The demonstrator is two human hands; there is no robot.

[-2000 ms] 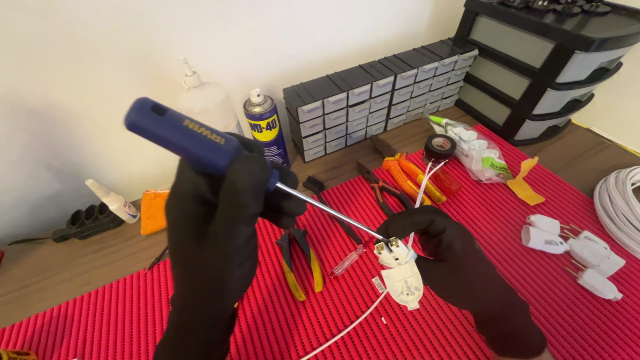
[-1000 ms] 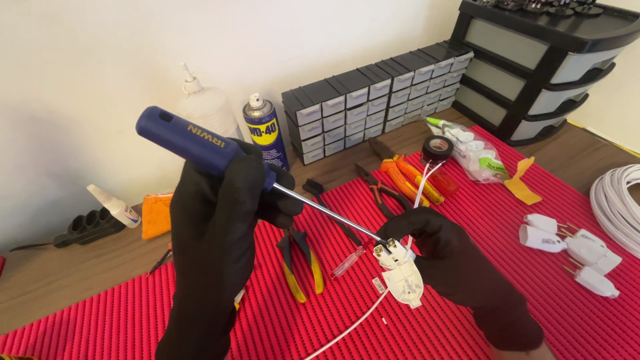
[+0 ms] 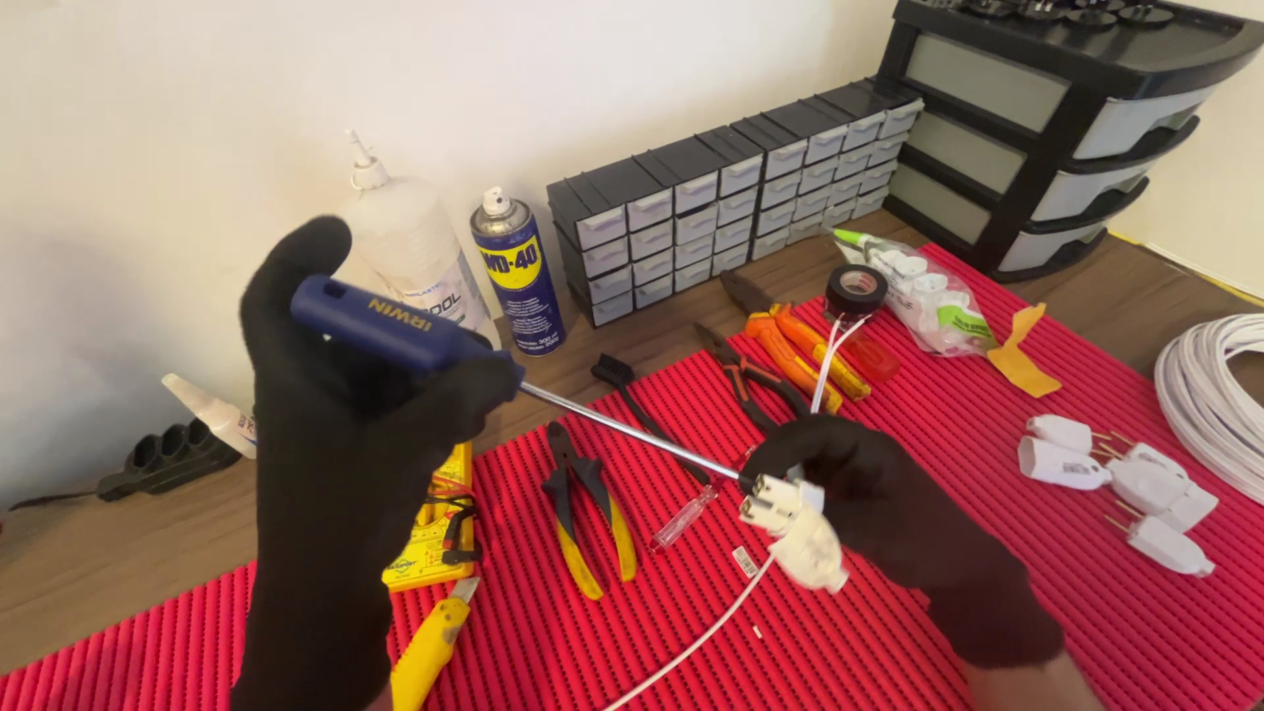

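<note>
Black gloves cover both hands. My left hand [image 3: 346,425] is closed around the blue handle of an Irwin screwdriver [image 3: 395,326], with its index finger raised behind the handle. The metal shank slants down to the right, and its tip is at the opened white electrical plug [image 3: 800,528]. My right hand [image 3: 859,484] grips this plug from behind; its fingertips are near the screwdriver tip and partly hidden. A white cable [image 3: 706,642] runs down and left from beside the plug. Two white wire ends [image 3: 829,360] stick up above my right hand.
On the red ribbed mat [image 3: 533,652] lie yellow-handled pliers [image 3: 591,513], a yellow utility knife [image 3: 434,637], a yellow multimeter [image 3: 430,543] and several white plugs [image 3: 1150,479]. Behind stand a WD-40 can [image 3: 518,272], a plastic bottle [image 3: 415,237] and small-parts drawers [image 3: 691,212]. Coiled white cable [image 3: 1215,395] lies right.
My left hand has shifted its hold on the screwdriver handle, and its index finger is now lifted. The multimeter and utility knife have come into sight beside my left forearm.
</note>
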